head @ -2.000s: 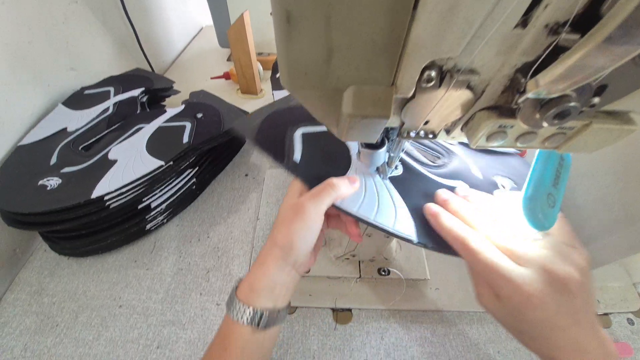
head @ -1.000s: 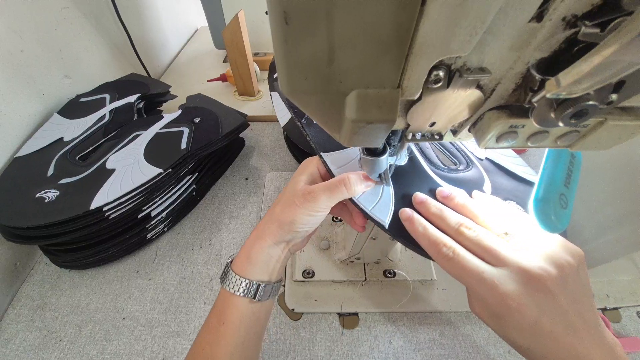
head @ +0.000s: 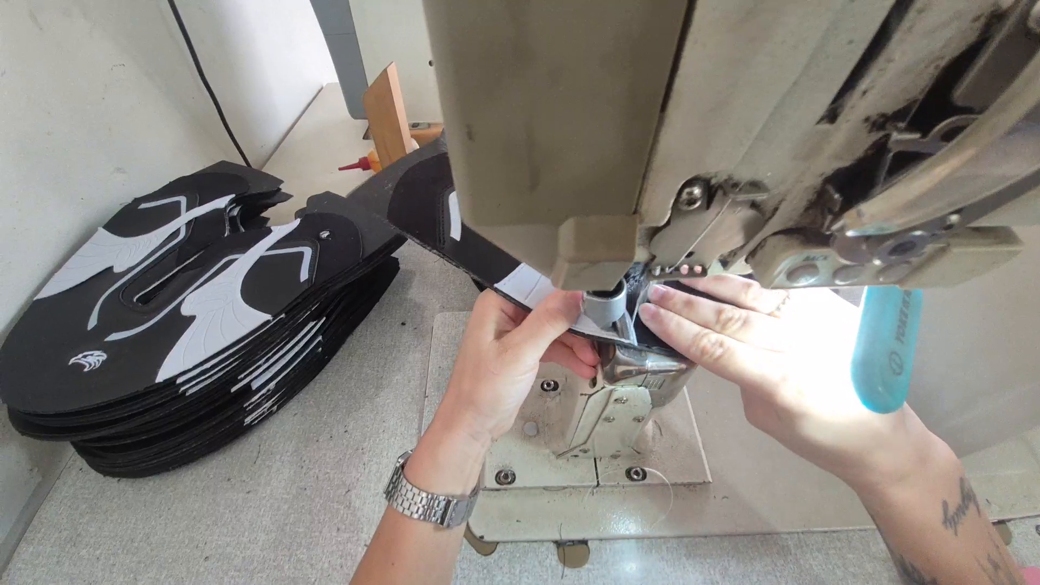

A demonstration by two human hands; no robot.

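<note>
A black and white shoe upper (head: 487, 256) lies over the post of a sewing machine (head: 561, 106), its edge under the presser foot area by a round metal guide (head: 605, 305). My left hand (head: 520, 349) pinches the edge of the white panel just left of the guide, thumb on top and fingers beneath. My right hand (head: 731, 337) lies with its fingers flat on the black part, right of the needle area; bright light falls on its back. The needle itself is hard to make out, and the machine head hides part of the upper.
A tall stack of similar black and white uppers (head: 236, 317) stands on the grey table at the left. Behind it are a wooden block (head: 387, 114) and a red-tipped bottle (head: 357, 164). A teal plastic piece (head: 886, 349) hangs beside my right hand.
The upper has turned and moved under the machine head, with more of its black left end now showing again. My right hand has moved in closer to the needle area; my left still pinches the edge.
</note>
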